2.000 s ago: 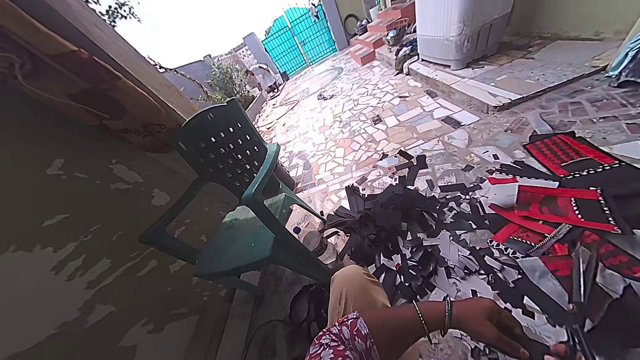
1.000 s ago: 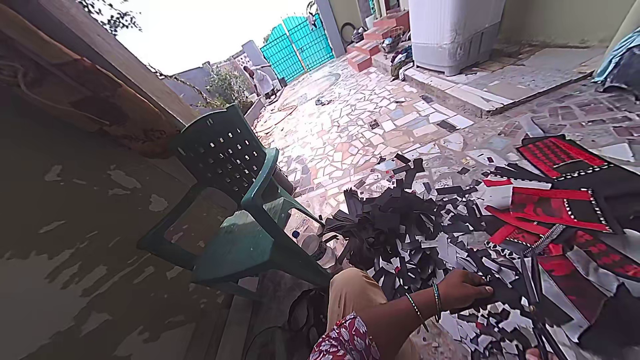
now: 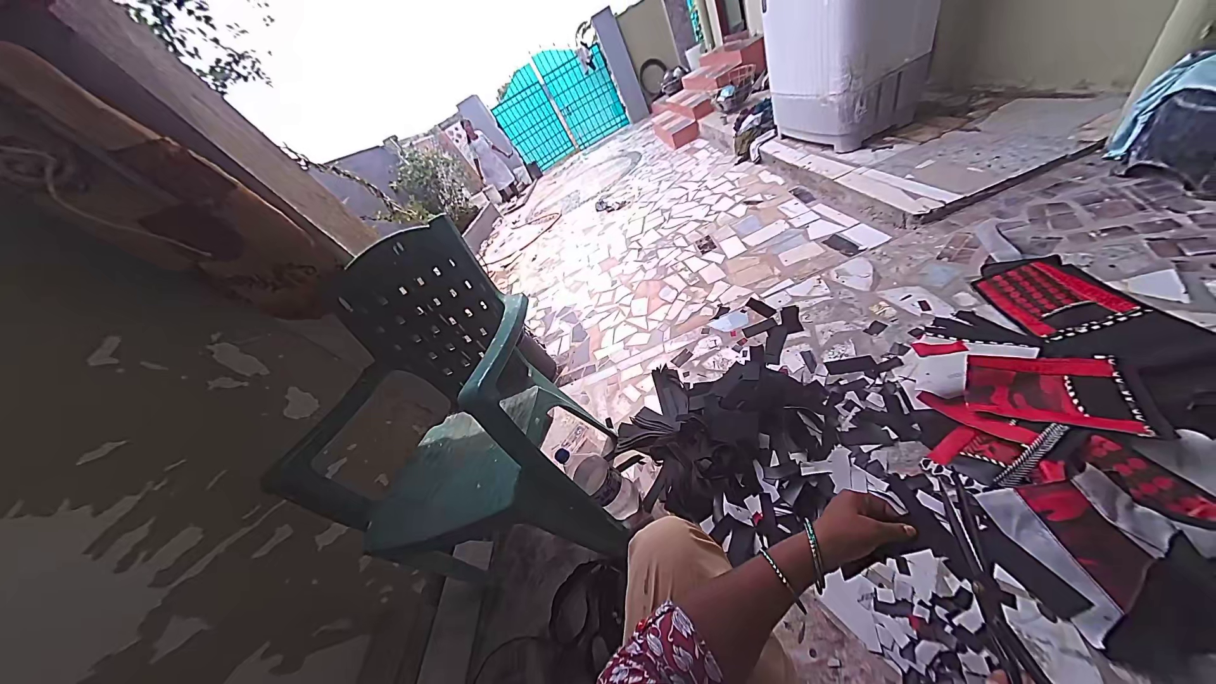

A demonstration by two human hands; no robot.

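My left hand (image 3: 860, 532), with bangles at its wrist, pinches a black fabric strip (image 3: 926, 518) between thumb and fingers. Metal scissors (image 3: 978, 560) stand just right of this hand, blades pointing up and crossing the strip. Only a sliver of my right hand (image 3: 997, 676) shows at the bottom edge, at the scissors' lower end; most of it is hidden. Dark cut strips (image 3: 741, 418) lie heaped beyond my left hand, with small black and white scraps (image 3: 912, 608) below it. Red and black fabric pieces (image 3: 1054, 394) with black-and-white trim lie at the right.
A green plastic chair (image 3: 446, 475) stands at the left by a wall, with a clear plastic bottle (image 3: 603, 484) near its legs. Farther back are a white appliance (image 3: 850, 76) on a raised ledge, red steps (image 3: 679, 119), a person (image 3: 489, 161) and a turquoise gate (image 3: 560, 104).
My left hand moved up and left from beside the scissors, then back right toward them, where it now holds a strip. A person has come into view near the gate.
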